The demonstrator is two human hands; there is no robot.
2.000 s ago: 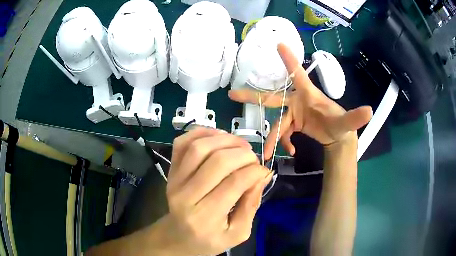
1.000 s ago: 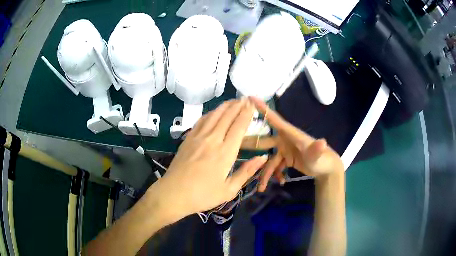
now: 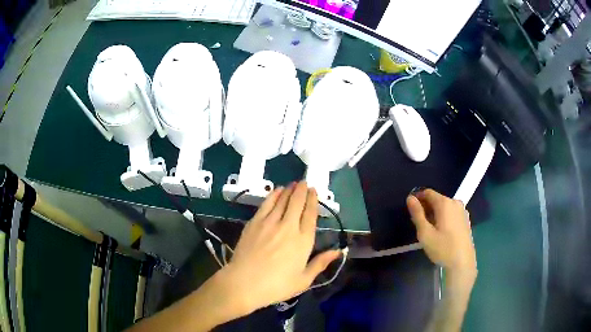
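Observation:
Several white cameras stand in a row. The rightmost camera (image 3: 339,120) has a thin white antenna (image 3: 371,144) leaning to its right. My left hand (image 3: 275,243) lies with straight fingers over that camera's bracket, its thumb apart. The thumb tip is at the black connector (image 3: 343,240) of its lead; a grip on it does not show. My right hand (image 3: 444,224) is over the black mouse pad (image 3: 395,201), thumb and index finger close together. A small dark thing shows at its fingertips, too small to name.
The white mouse (image 3: 411,133) is on the pad. A black device (image 3: 512,107) stands to its right. The lit monitor (image 3: 389,26), a yellow roll (image 3: 317,81), a clear bag (image 3: 291,45) and papers (image 3: 168,10) are at the back. Cream pipe racking (image 3: 55,206) is at the left.
My hands have parted. My right hand has moved right to the mouse pad. The pale loop stretched between them no longer shows. The rightmost camera, lifted and tilted a second ago, stands more upright.

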